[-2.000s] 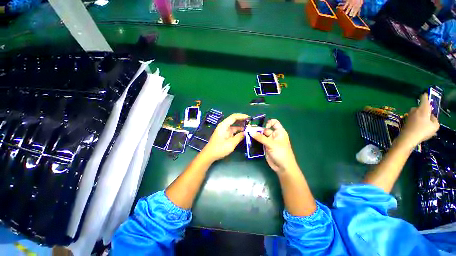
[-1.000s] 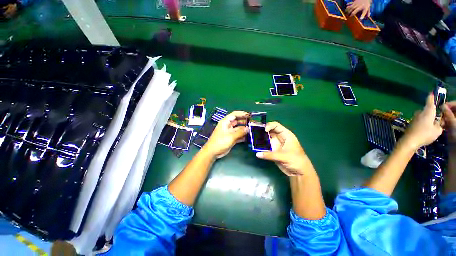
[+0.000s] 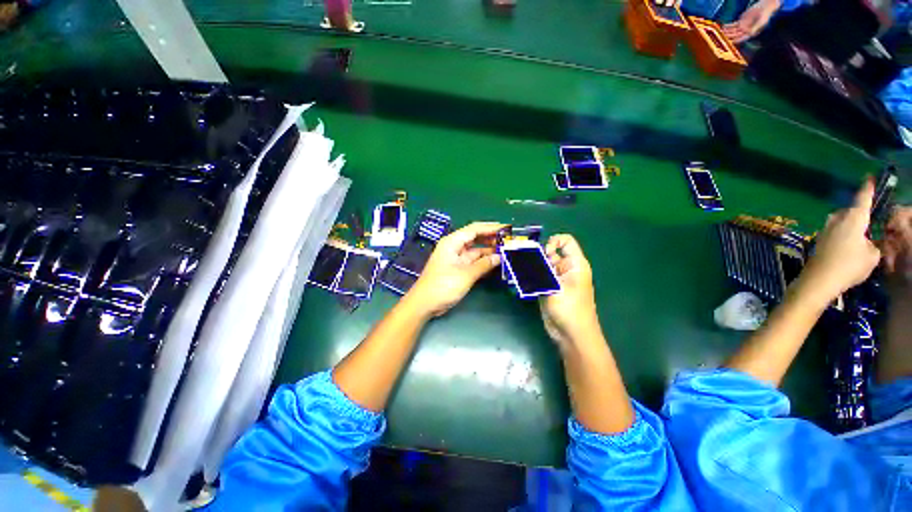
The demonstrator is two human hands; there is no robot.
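Observation:
An LCD module [image 3: 531,268], a dark screen with a white border, is held tilted between my two hands above the green bench. My left hand [image 3: 462,268] pinches its upper left corner, where a small orange bit shows. My right hand [image 3: 570,285] holds it from the right side, with its fingers partly behind the screen. A dark piece [image 3: 524,233] shows just behind the module's top edge; whether it is joined to the module I cannot tell.
Black blister trays [image 3: 90,270] with white interleaf sheets [image 3: 255,290] stand at left. Paired modules [image 3: 343,270], a white-backed panel [image 3: 388,224] and stacked dark parts [image 3: 418,250] lie left of my hands. Beyond lie paired modules [image 3: 584,168] and a phone-shaped part [image 3: 704,186]. A neighbour's hands [image 3: 845,250] work at right.
The screen in my hands has turned and tilted, its lower end moving right. My right thumb no longer lies across its face. The neighbour's held part has turned.

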